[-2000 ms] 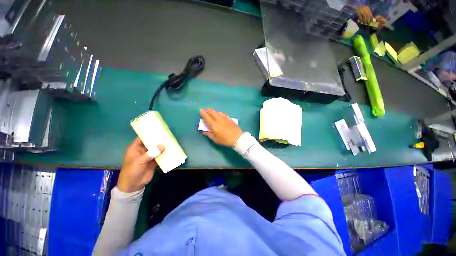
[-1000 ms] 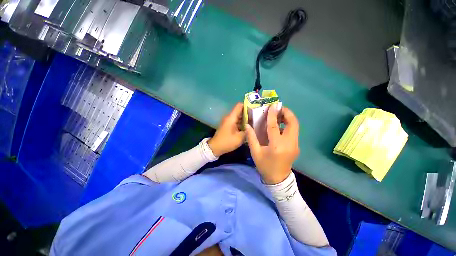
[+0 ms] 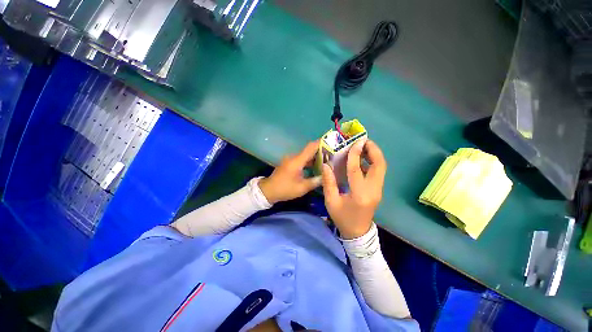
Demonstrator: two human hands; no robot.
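Note:
A yellow-wrapped circuit board block [image 3: 354, 128] is held upright above the bench's near edge, its open end facing up and a silver-white metal or card face [image 3: 337, 170] toward me. My left hand [image 3: 292, 174] grips its left side. My right hand [image 3: 356, 185] holds its right side and near face, fingers near the top edge. The black power cord [image 3: 359, 67] comes out of the top with a short red wire and lies coiled across the mat and belt. The lower part of the block is hidden by my hands.
A yellow insulating sheet stack [image 3: 468, 188] and a metal case half [image 3: 549, 256] lie on the green mat [image 3: 272, 84] at right. Metal housings [image 3: 139, 39] stand upper left. Blue bins [image 3: 162, 162] are along the near edge. A clear tray [image 3: 542, 104] is upper right.
Two seconds ago my left hand held the wrapped block alone and my right hand lay on a white piece on the mat. Now both hands hold the block. The view has turned.

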